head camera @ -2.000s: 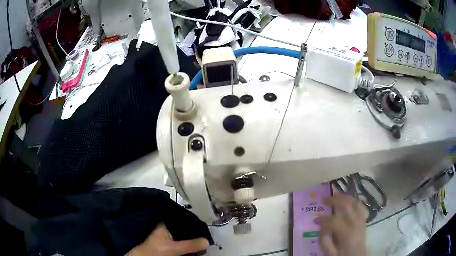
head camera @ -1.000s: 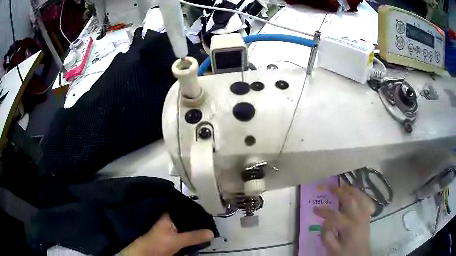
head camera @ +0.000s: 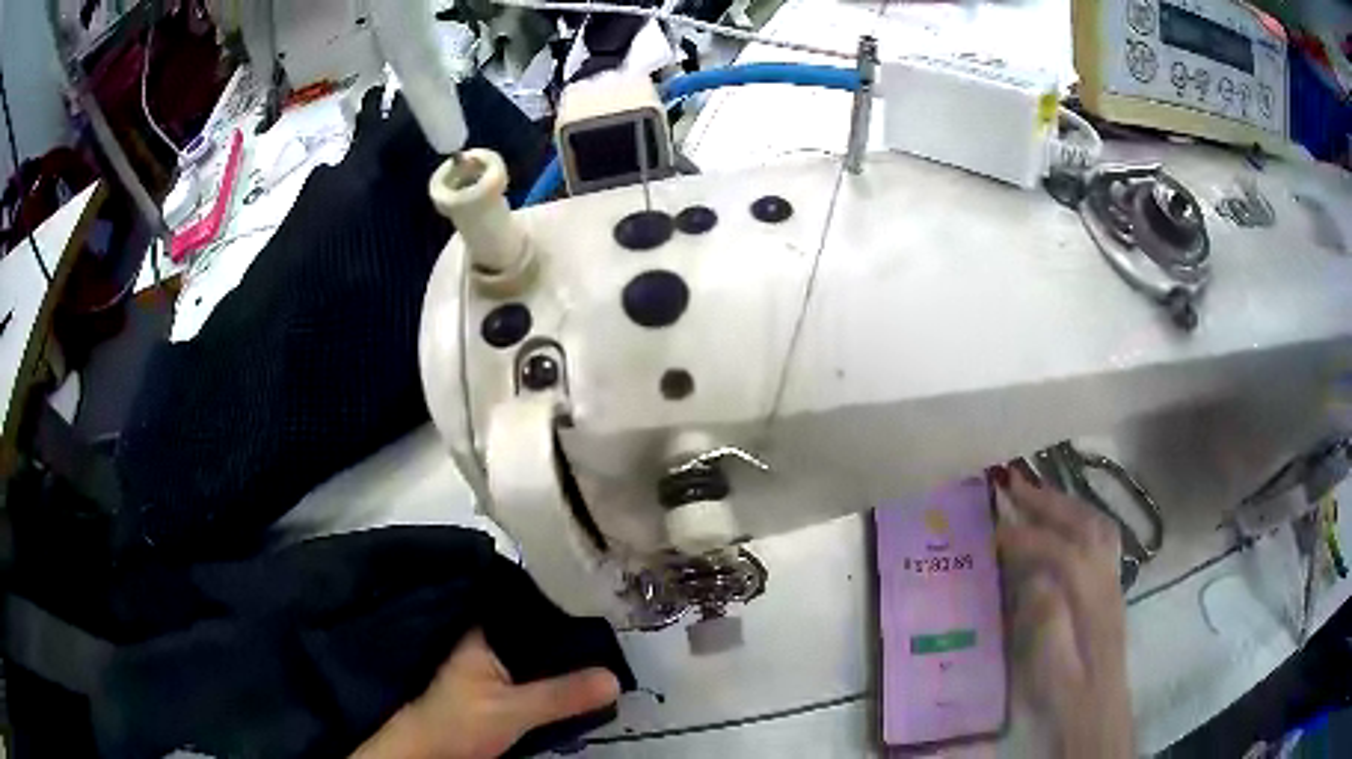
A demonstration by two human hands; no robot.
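The smartphone lies on the machine table right of the needle area, its pink-purple screen lit with a green button. My right hand is at its right edge, slightly blurred; whether it grips the phone is unclear. My left hand lies on the smooth dark garment piece at lower left, thumb pointing right along its edge, fingers partly hidden by the cloth. The metal presser foot area is just above and right of my left thumb.
The off-white sewing machine arm crosses the view. Textured black fabric lies behind left. Metal shears lie partly behind my right hand. A white box, control panel and blue hose are at the back.
My right hand has moved from over the phone screen to its right edge, uncovering the screen. The left hand stays on the cloth. The camera view has shifted slightly.
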